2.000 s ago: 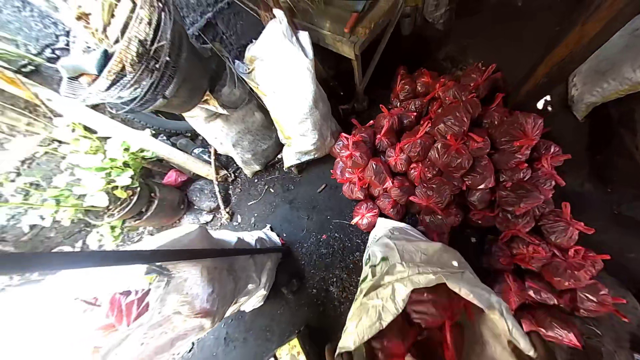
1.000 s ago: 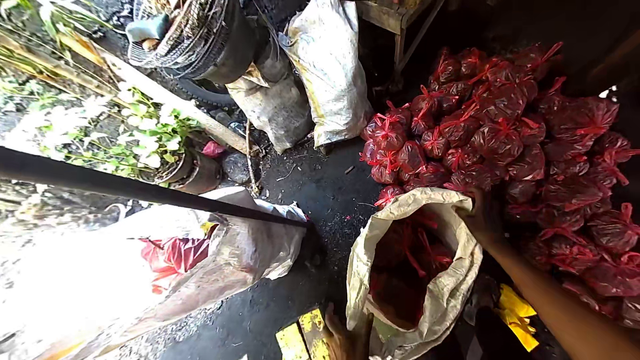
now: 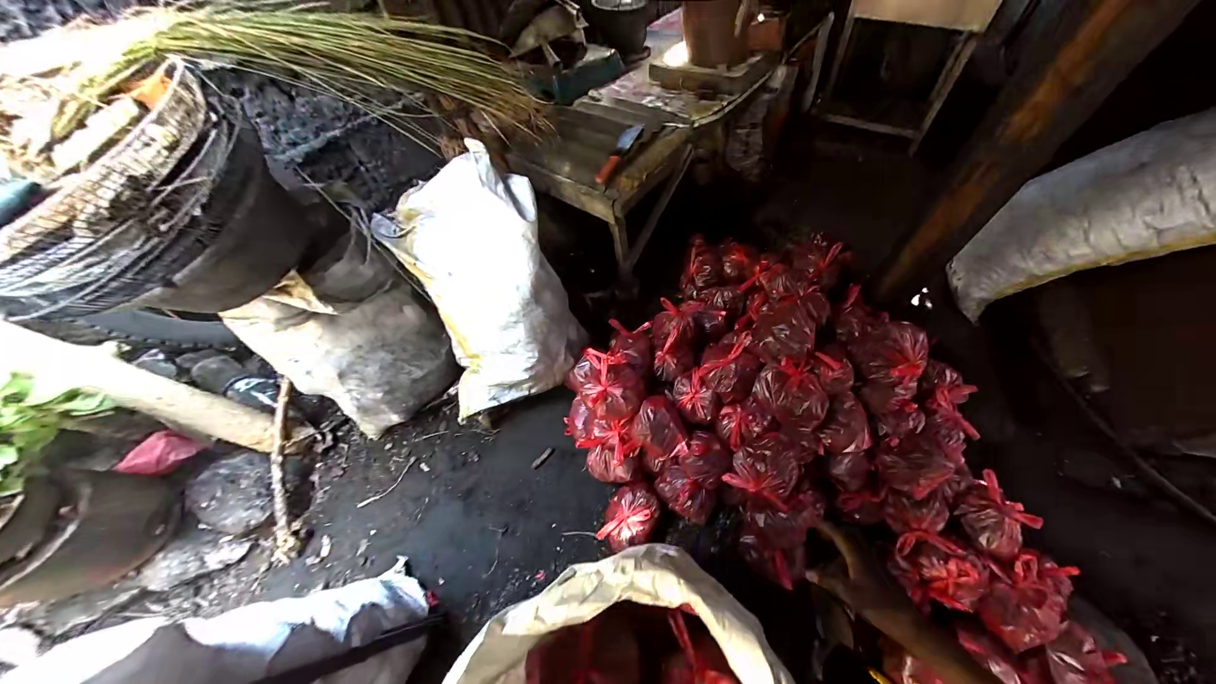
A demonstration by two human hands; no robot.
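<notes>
Knotted red plastic bags (image 3: 788, 389) with dark contents lie heaped on the dark ground. My right hand (image 3: 841, 560) reaches to the near side of this heap, beside the mouth of the sack; it is in shadow and its fingers are hard to make out, so its hold cannot be told. An open pale woven sack (image 3: 636, 570) stands at the bottom edge with more red bags inside. My left hand is out of view.
Two filled sacks (image 3: 503, 285) (image 3: 351, 351) stand left of the heap. A wooden table (image 3: 589, 161) holds a knife (image 3: 617, 157). A wooden post (image 3: 1026, 142) slants at the right, by a long pale sack (image 3: 1092, 209). Another sack (image 3: 285, 617) lies lower left.
My right hand has moved from the sack's rim to the heap of red bags. My left hand, beside the sack a second ago, has gone out of view. The view has shifted upward.
</notes>
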